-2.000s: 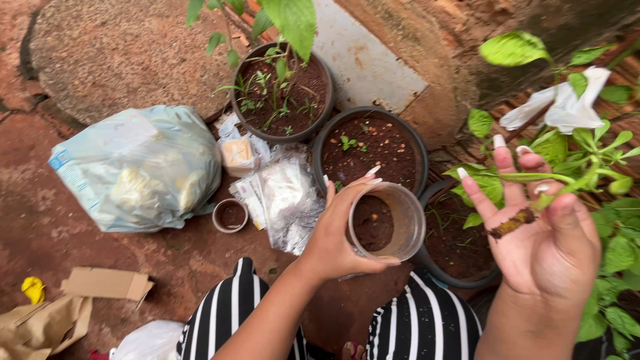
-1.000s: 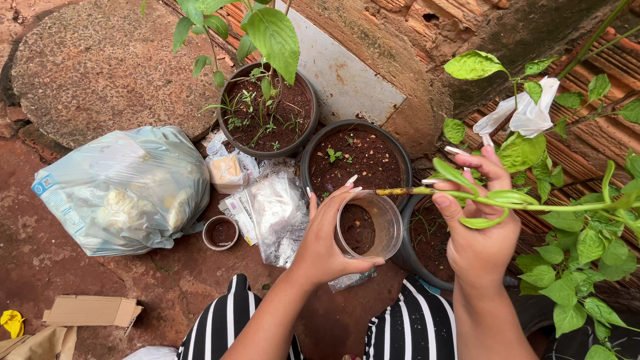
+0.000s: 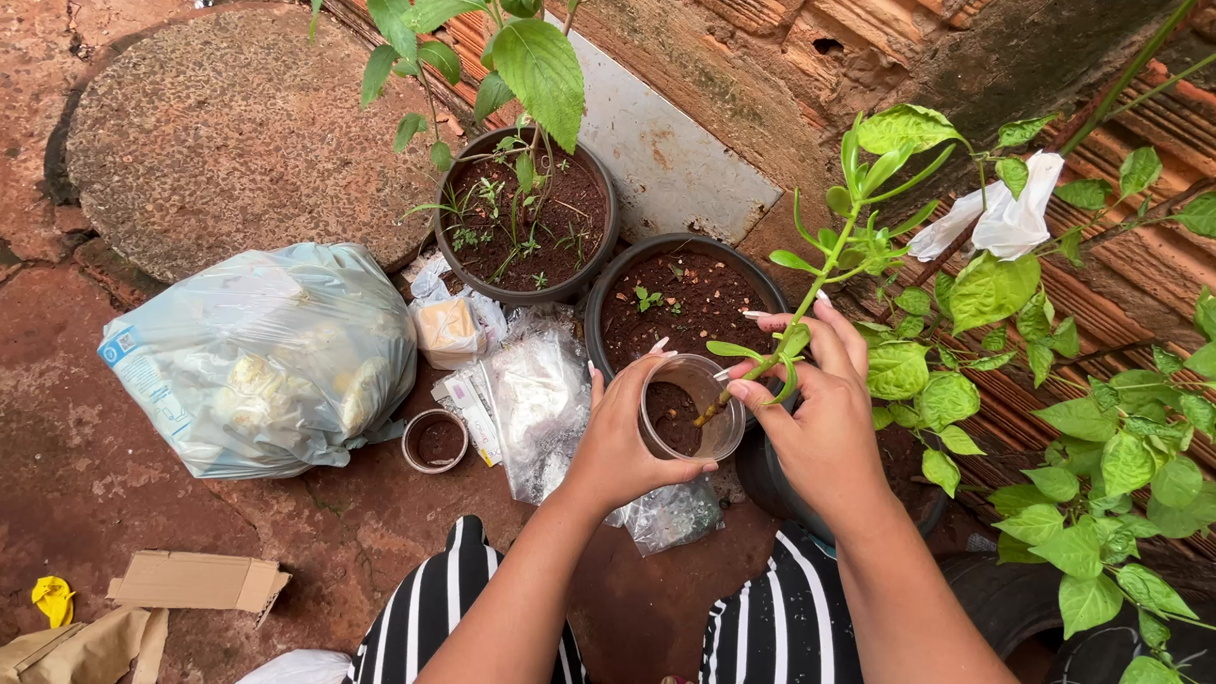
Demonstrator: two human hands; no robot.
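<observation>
My left hand (image 3: 622,442) is wrapped around the side of a clear plastic cup (image 3: 725,442) with dark soil (image 3: 671,416) in its bottom. Between the thumb and fingers of my right hand (image 3: 822,399) is the lower stem of a green leafy plant cutting (image 3: 825,275). The cutting leans up and to the right, and its brown bare end is inside the cup's mouth, close to the soil. Whether that end touches the soil I cannot tell. Behind the cup stands a round black pot of soil (image 3: 698,313) with small seedlings.
Another black pot (image 3: 594,256) holds a taller plant. To the left lie a filled plastic bag (image 3: 275,361), a small cup of soil (image 3: 435,441), clear plastic packets (image 3: 537,399) and cardboard (image 3: 199,579). A third pot (image 3: 931,494) sits behind my right hand. Leafy branches (image 3: 1083,456) hang at the right.
The cutting was lying sideways with its bare end over the cup's rim; now it is tilted upright, the end down inside the cup. My right hand has moved toward the cup, which my left hand still holds.
</observation>
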